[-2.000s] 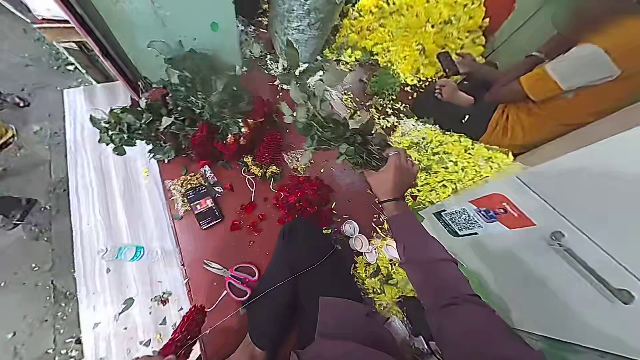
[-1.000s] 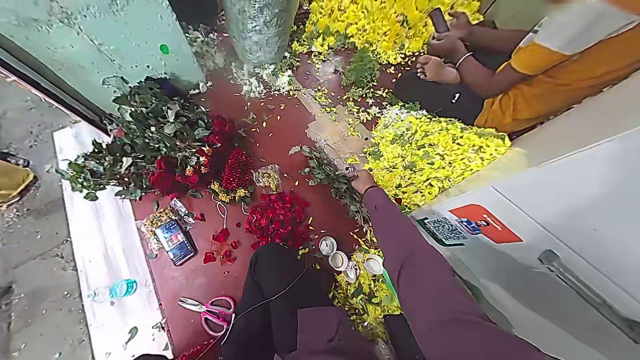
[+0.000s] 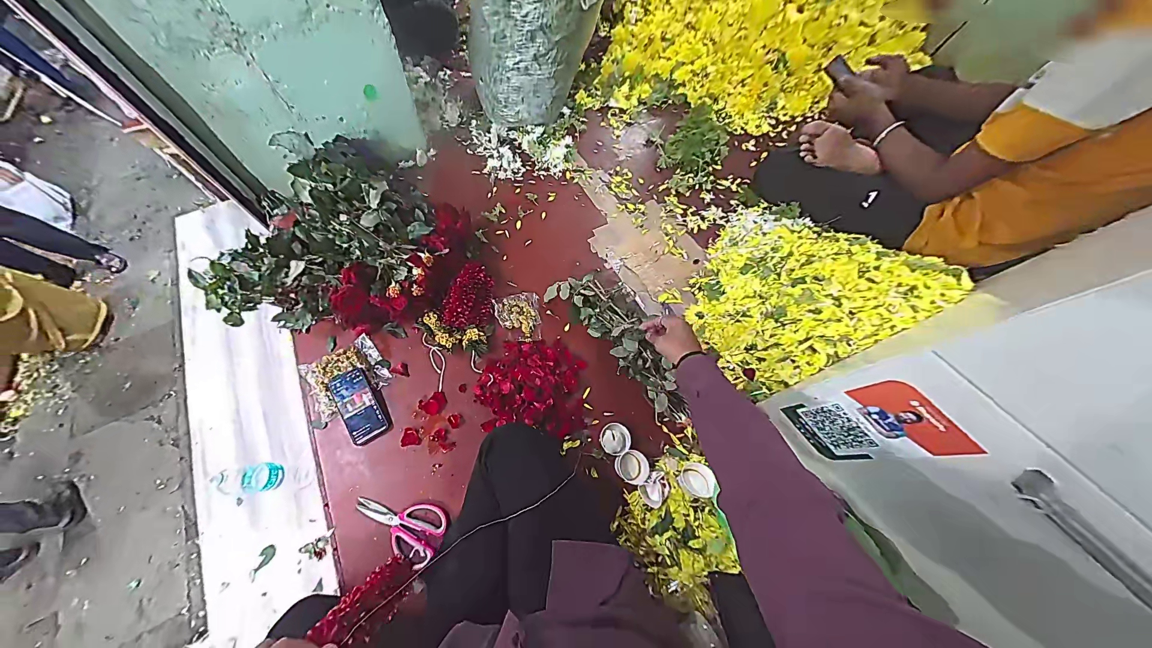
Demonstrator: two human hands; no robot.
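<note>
My right hand [image 3: 670,337] reaches to leafy green stems [image 3: 616,328] lying on the red floor; whether its fingers grip one is unclear. At the bottom edge, my left hand [image 3: 292,643], mostly cut off, is at the end of a garland of red petals [image 3: 364,598]. A thin thread [image 3: 504,519] runs from the garland across my dark-trousered leg. Scissors with pink handles [image 3: 414,531] lie beside that leg. Loose red petals [image 3: 531,385] form a heap in front of my knee. Behind it stands a thick red petal garland piece [image 3: 468,297] with yellow flowers at its base.
Red roses with leafy stems [image 3: 351,234] lie at left, near a phone [image 3: 358,405] and a plastic bottle [image 3: 261,477]. Yellow petals [image 3: 801,297] are heaped right. Small white round containers [image 3: 632,465] stand by my leg. A seated person [image 3: 1008,171] holds a phone beyond a white cabinet [image 3: 1035,405].
Two seconds ago my right hand was at a larger bunch of leafy stems; now it is at a smaller pile of stems on the floor. The view has shifted.
</note>
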